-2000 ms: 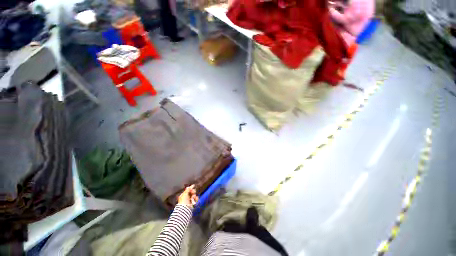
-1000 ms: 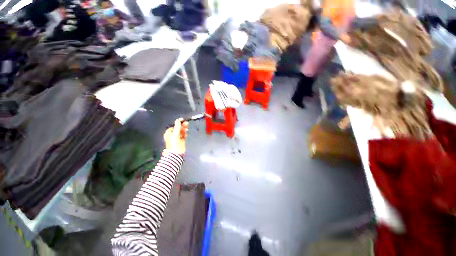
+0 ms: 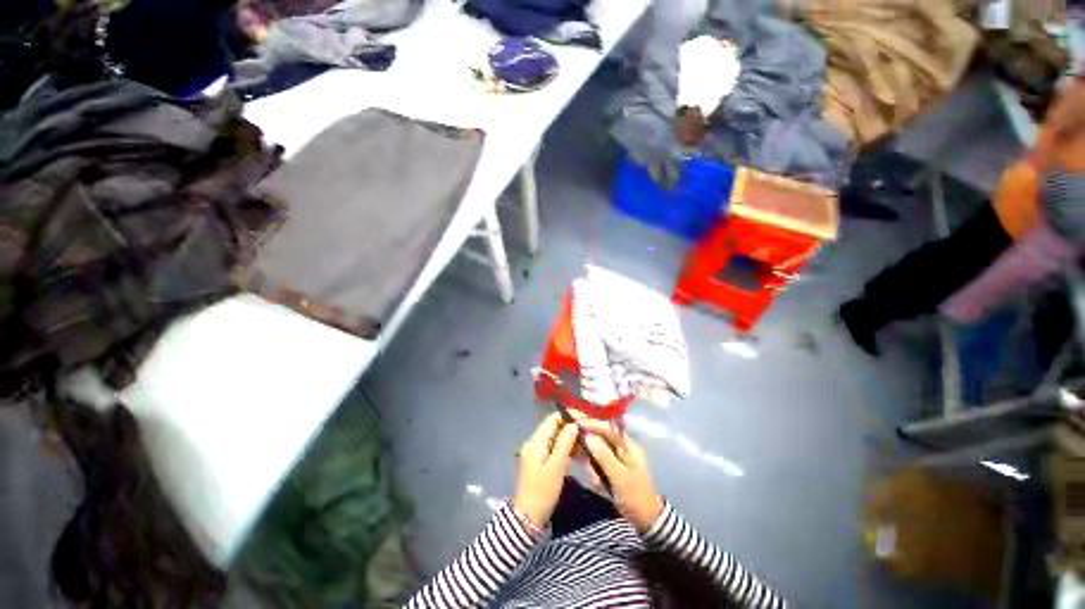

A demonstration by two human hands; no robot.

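Observation:
My left hand and my right hand are close together at the lower middle, in front of my body. Both hold a thin dark tool, possibly thread snips, slanting between the fingers. Its tip points up-left towards a red stool. The fingers hide part of it. A crumpled white cloth with dark marks lies on this stool, just beyond my hands.
A long white table at left bears a grey garment piece, a crumpled dark heap and a navy pouch or cap. Behind stand another red stool and a blue bin. A person's legs show at right.
The view has turned and moved closer to the cloth-covered stool. My left hand, stretched out with the thin tool before, is now near my body. My right hand has come into view and holds the tool too.

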